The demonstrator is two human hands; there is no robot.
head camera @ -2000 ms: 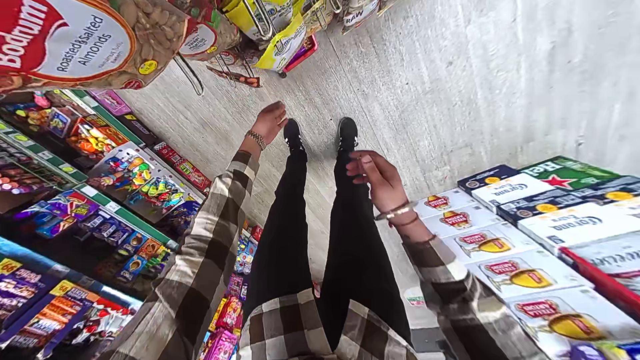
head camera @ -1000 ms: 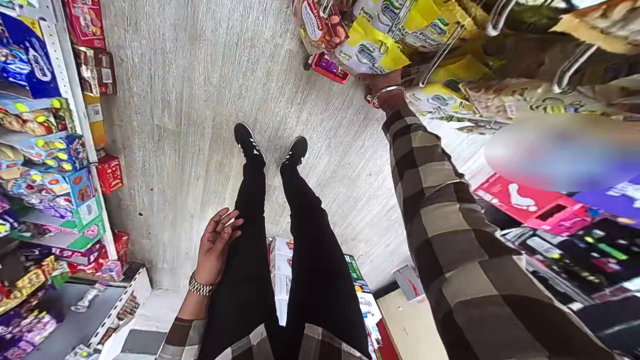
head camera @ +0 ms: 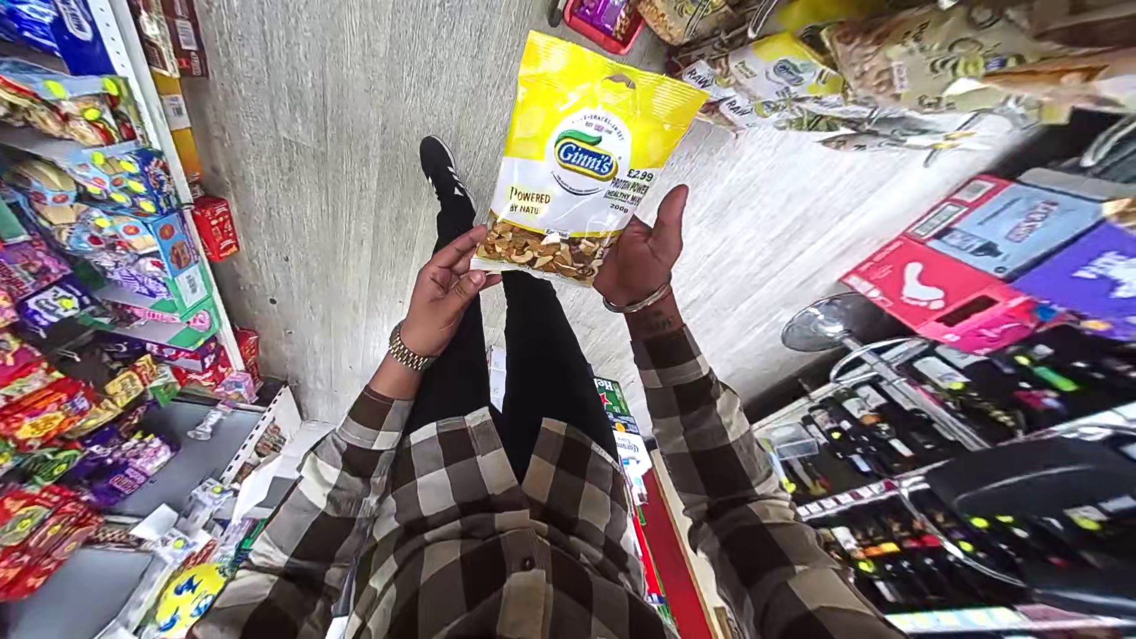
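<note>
Between my hands is a yellow and white Ginni's bag of mixed nuts (head camera: 586, 160), its front turned up and the nuts showing through a clear strip at its lower end. My left hand (head camera: 444, 293), with a metal watch at the wrist, pinches the bag's lower left corner between thumb and fingers. My right hand (head camera: 643, 253), wearing a bangle, supports the lower right side, its thumb raised and apart; its fingers are partly hidden behind the bag.
Shelves of sweets and snacks (head camera: 133, 240) line the left. Hanging snack bags (head camera: 790, 71) are at the upper right. Below them stand a red carton (head camera: 923, 284) and racks of bottles (head camera: 870, 426). Boxed drinks (head camera: 621, 417) are behind my legs.
My right hand was at the hanging yellow bags one second ago and has come back in front of me with a nut bag. My left hand, empty earlier, now grips its corner.
</note>
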